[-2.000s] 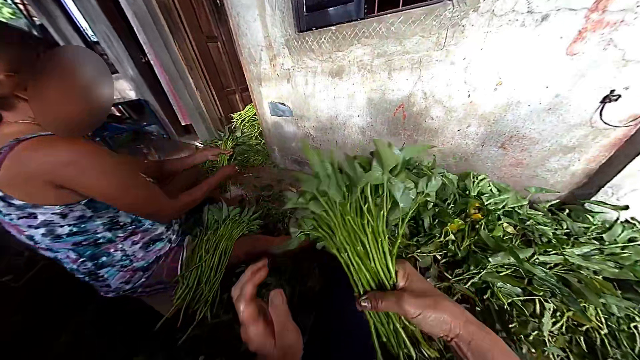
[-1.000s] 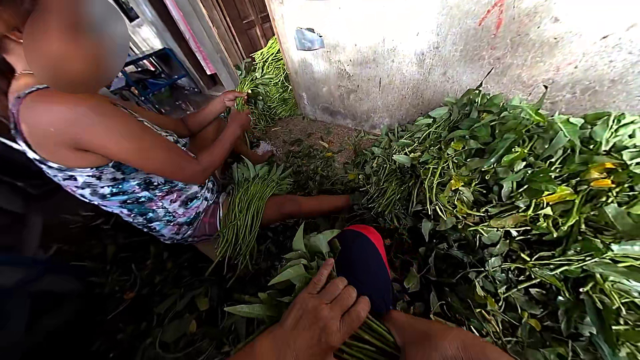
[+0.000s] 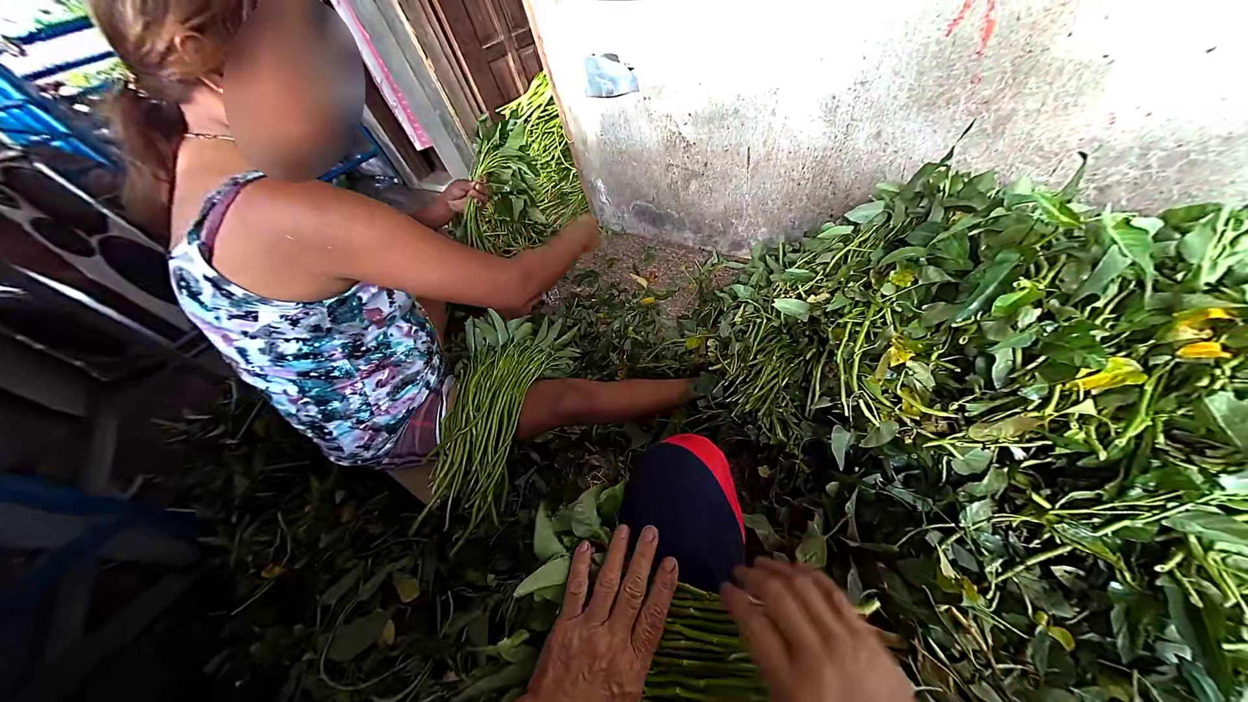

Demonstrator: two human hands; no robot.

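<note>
A bundle of long green stems of a leafy vegetable [image 3: 697,648] lies across my lap, its leaves poking out on the left beside my knee in dark cloth with a red stripe [image 3: 678,507]. My left hand [image 3: 609,619] rests flat on these stems with its fingers slightly spread. Over the right part of the same bundle is my right hand [image 3: 814,634], a little blurred; its palm side is hidden, and whether it grips anything does not show.
At the left sits a person [image 3: 322,322] holding leafy stems [image 3: 502,171], with another bundle [image 3: 487,419] across the thigh. A large heap of leafy stems [image 3: 975,322] lies along the concrete wall [image 3: 741,117]. More greens [image 3: 546,146] stand by the wooden door. Loose leaves cover the ground.
Two seconds ago my right hand held the bundle upright; now the stems lie across my lap. My left hand has gone from pointing to lying flat, and my right hand has come in beside it.
</note>
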